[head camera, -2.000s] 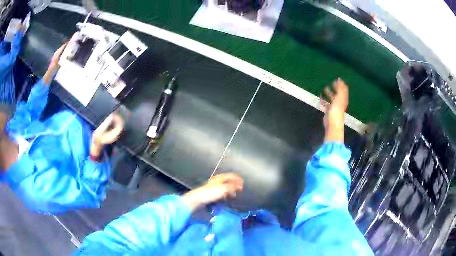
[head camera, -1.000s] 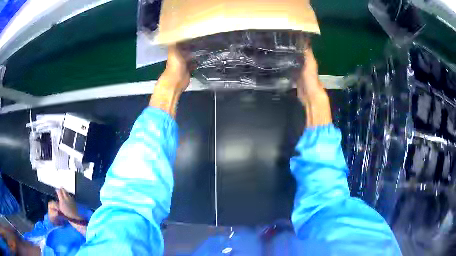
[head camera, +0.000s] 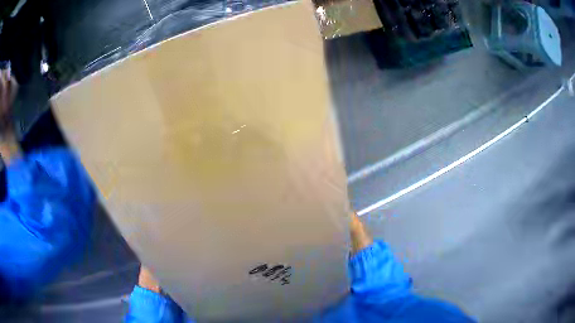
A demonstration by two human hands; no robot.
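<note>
A large brown cardboard box (head camera: 220, 158) fills the middle of the view, close to me, with dark handwriting near its lower edge. Clear, shiny plastic wrap (head camera: 183, 22) shows past its far edge. My left hand (head camera: 149, 279) is at the box's lower left side and my right hand (head camera: 360, 233) is at its right side. Only a small part of each hand and wrist shows; the fingers are hidden by the box.
Another person's blue sleeve (head camera: 44, 214) and hand are at the left edge. At the upper right, a dark green crate (head camera: 425, 53) holding black parts and a pale stool (head camera: 545, 38) stand on the grey floor. A white line (head camera: 454, 165) curves across it.
The view has turned from the bench and green conveyor to the floor. The box has come off the conveyor area and close to me, between my hands.
</note>
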